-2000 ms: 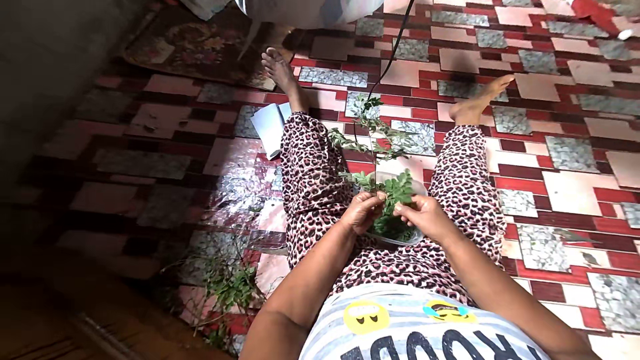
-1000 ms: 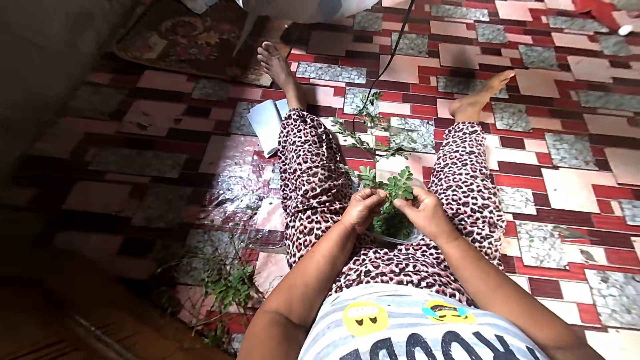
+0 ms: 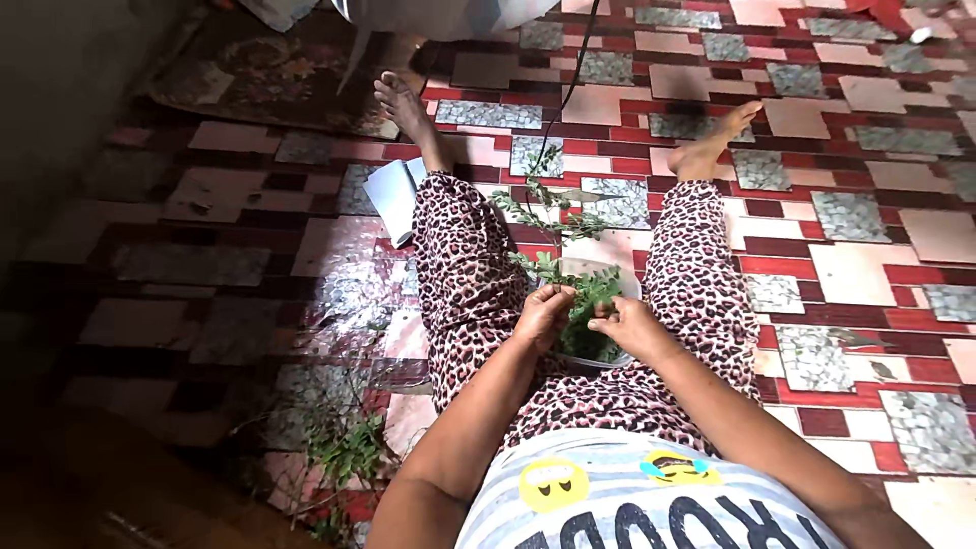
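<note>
Between my thighs sits a clear plastic container (image 3: 629,284) with loose green leaves (image 3: 589,343) inside. Above its left part, my left hand (image 3: 546,311) pinches a leafy green sprig (image 3: 543,266) between thumb and fingers. My right hand (image 3: 629,326) is at the container's right side, fingers curled close to the leaves; whether it grips any is hard to tell. More leafy stems (image 3: 545,207) lie on the floor between my legs, just beyond the container.
A heap of thin stems with leaves (image 3: 354,450) lies on the tiled floor at left. A white folded paper or booklet (image 3: 390,200) is beside my left shin. A dark cable (image 3: 573,84) runs between my feet. A patterned mat (image 3: 267,72) lies at upper left.
My right hand has moved slightly lower and farther from my left hand, which stays in about the same place. The leaves held up between the hands have shifted.
</note>
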